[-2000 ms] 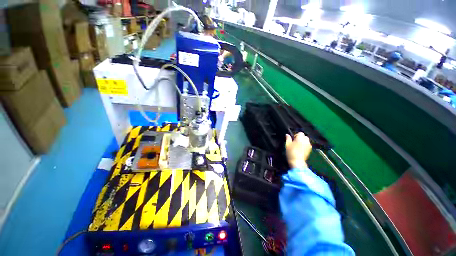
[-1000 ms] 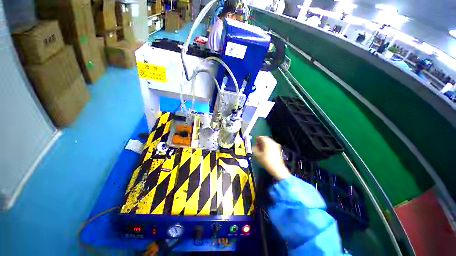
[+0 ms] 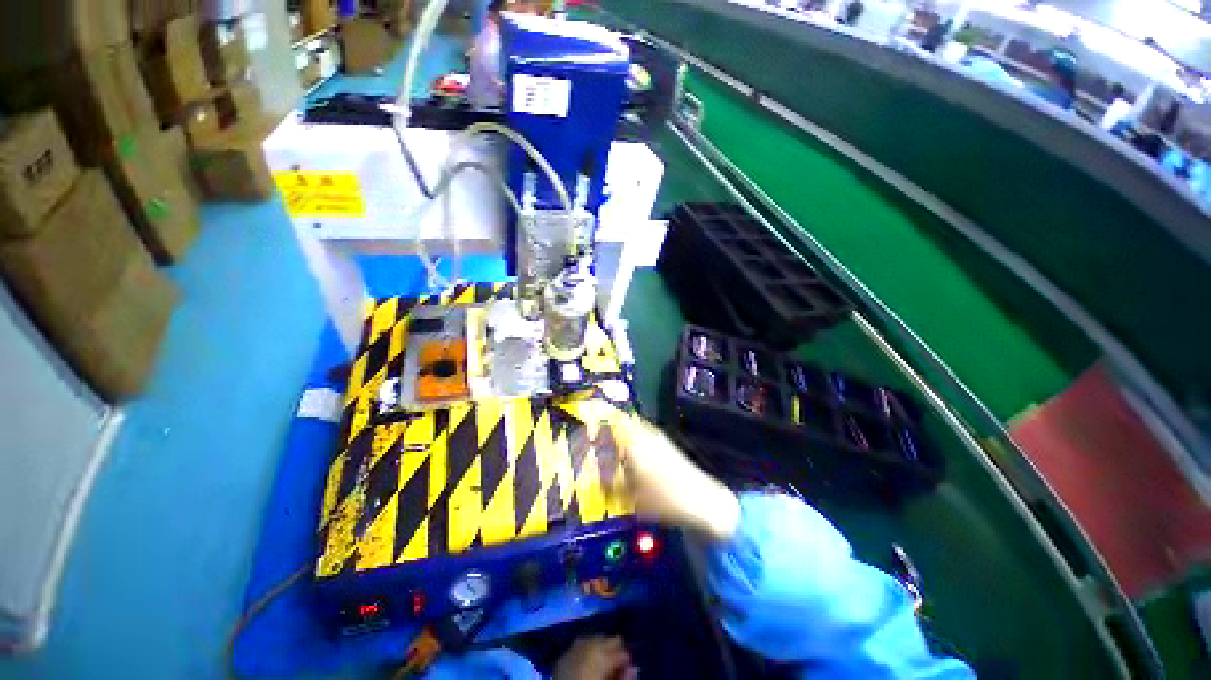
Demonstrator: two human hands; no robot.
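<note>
My right hand [image 3: 624, 445] reaches over the right front of the striped base cover [image 3: 438, 492], blurred, its fingertips near the right end of the fixture plate. I cannot tell whether it holds anything. My left hand [image 3: 592, 659] is low at the bottom edge, in front of the blue front panel, partly cut off; its hold cannot be told. The orange block [image 3: 442, 369] sits on the fixture, left of the silver press head [image 3: 570, 314]. The near compartment tray [image 3: 797, 415] holds small shiny parts in its pockets.
Another black tray stack [image 3: 750, 266] stands behind the near tray, beside the metal rail. The blue press column [image 3: 565, 100] rises behind the fixture. The front panel has a pressure gauge [image 3: 469, 589] and a red-lit button [image 3: 647, 543]. Cartons [image 3: 100, 286] stand at the left.
My right hand has moved from the black trays to the press base. My left hand has come into view at the bottom. The near tray now shows uncovered, and the camera view has shifted.
</note>
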